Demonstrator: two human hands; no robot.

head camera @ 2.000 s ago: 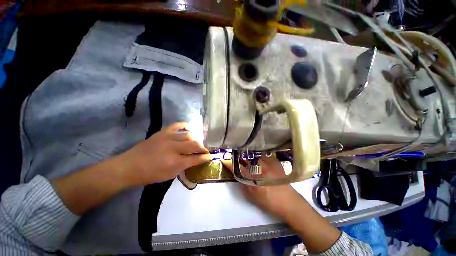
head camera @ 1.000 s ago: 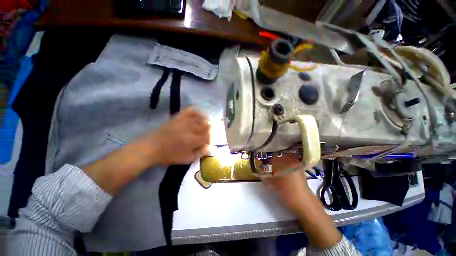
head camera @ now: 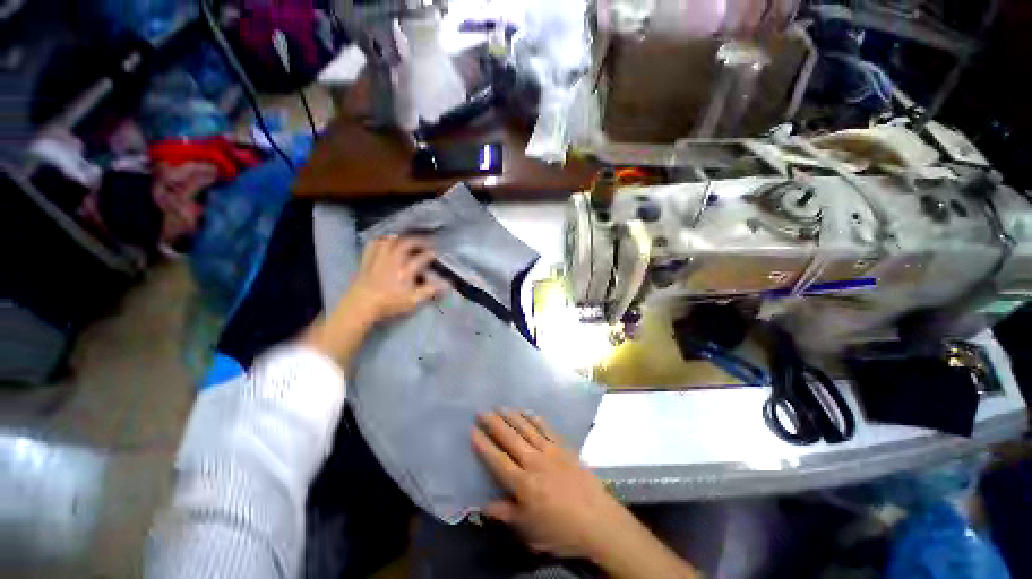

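Note:
The grey garment panel (head camera: 453, 396) lies left of the machine, with a thin black strip (head camera: 487, 299) across its upper part. Black fabric (head camera: 275, 294) shows beside its left side. My left hand (head camera: 396, 278) is on the panel's upper left, fingers bent and slightly blurred; whether it pinches the cloth I cannot tell. My right hand (head camera: 543, 475) lies with spread fingers on the panel's lower right part, near the table's front edge. The sewing machine head (head camera: 724, 232) stands right of the panel. The lit needle area (head camera: 611, 336) has no hand at it.
Black-handled shears (head camera: 806, 396) lie right of the needle, with a blue tool (head camera: 733, 362) beside them. A black cloth piece (head camera: 919, 392) lies further right. A phone (head camera: 458, 160) lies on the brown wooden surface (head camera: 362, 147) behind. Cloth piles and blue plastic bags (head camera: 251, 221) are at left.
The view has shifted, showing more of the room. The panel has turned and its stitched grey strip is no longer distinct. My right hand has moved from under the machine head onto the cloth.

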